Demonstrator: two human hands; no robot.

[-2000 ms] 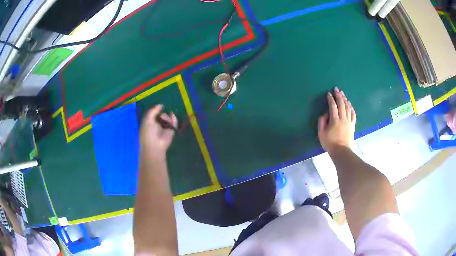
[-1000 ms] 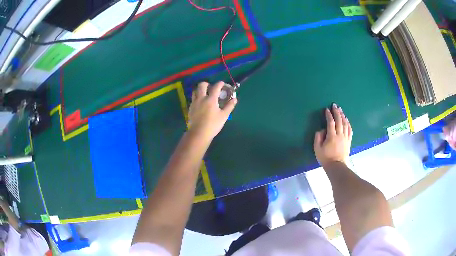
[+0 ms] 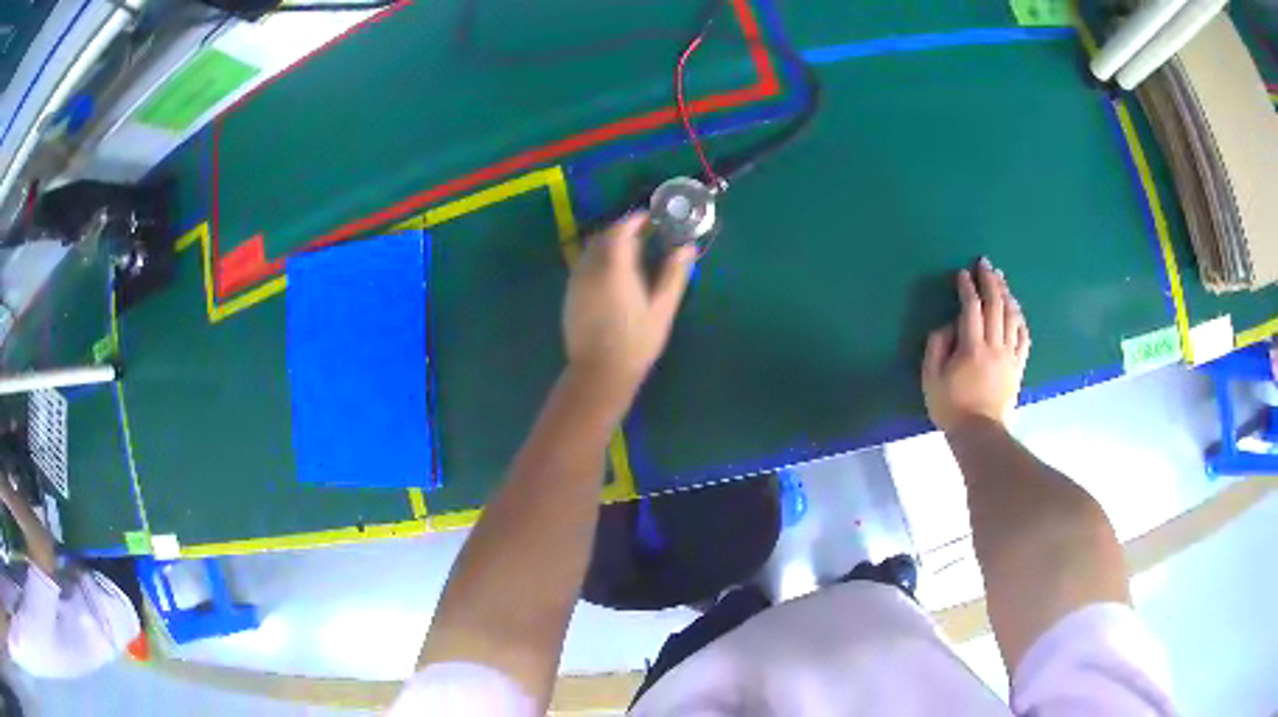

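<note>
A round metal piece (image 3: 683,210) with a pale centre lies on the green mat (image 3: 869,182), with a thin red wire and a black cable at its upper right. My left hand (image 3: 621,298) is at its lower left edge, thumb and fingers apart. The hand is blurred, and whether it grips the piece is not clear. My right hand (image 3: 977,350) rests palm down on the mat at the right, empty.
A blue sheet (image 3: 362,360) lies left of my left forearm. Yellow, red and blue tape marks the mat. Stacked cardboard (image 3: 1191,168) and white tubes (image 3: 1156,39) are at the upper right. A black stool (image 3: 687,546) is below the bench edge. Another person (image 3: 70,616) is at the lower left.
My left hand first moved right from beside the blue sheet to the metal piece. It has since drawn slightly down and left, uncovering more of the piece. The view has shifted; my right hand stays on the mat.
</note>
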